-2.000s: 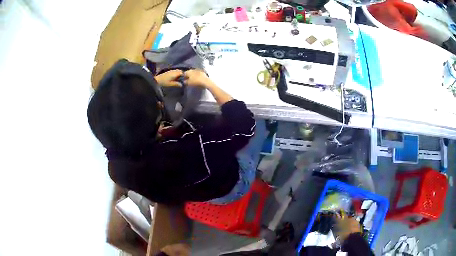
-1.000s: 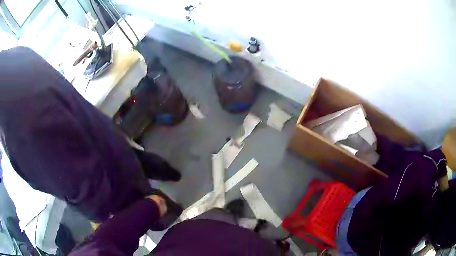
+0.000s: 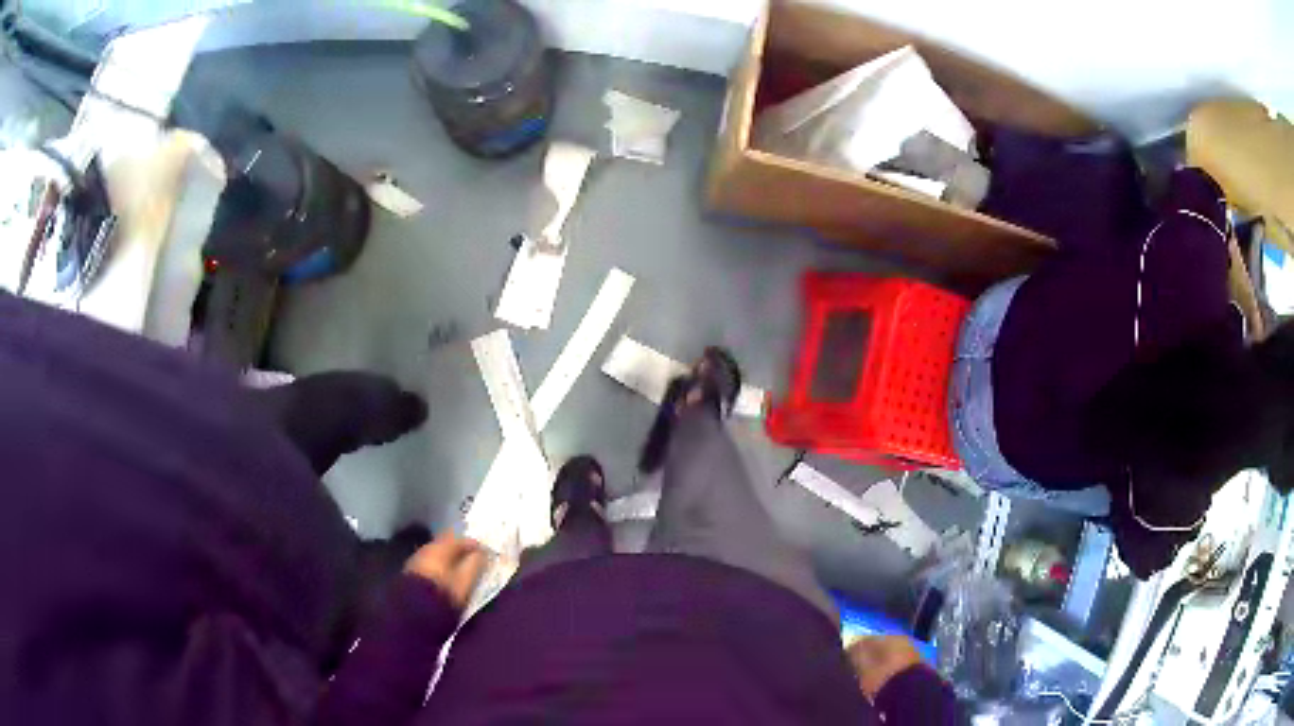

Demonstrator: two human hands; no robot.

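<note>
My left hand (image 3: pixel 451 567) is small and blurred at the lower left, beside my body; nothing can be made out in it. My right hand (image 3: pixel 883 661) is at the bottom right, partly hidden by my dark top. It is next to a bit of a blue object (image 3: pixel 869 624), possibly a crate; I cannot tell if they touch. On the grey floor ahead of my feet lie several white strips (image 3: pixel 585 338). A dark round water container (image 3: pixel 485 82) stands by the wall, with a pale green hose at its top.
A second dark container (image 3: pixel 305 213) stands at the left. A person in dark clothes (image 3: pixel 135 525) is close on my left. Another person (image 3: pixel 1093 341) sits on a red stool (image 3: pixel 877 372) at right. An open cardboard box (image 3: pixel 859 220) stands by the wall. A white machine table is at lower right.
The view has swung from the machine table to the floor. Since one second ago, the containers have shifted up and left in view, and my right hand has come into view at the bottom.
</note>
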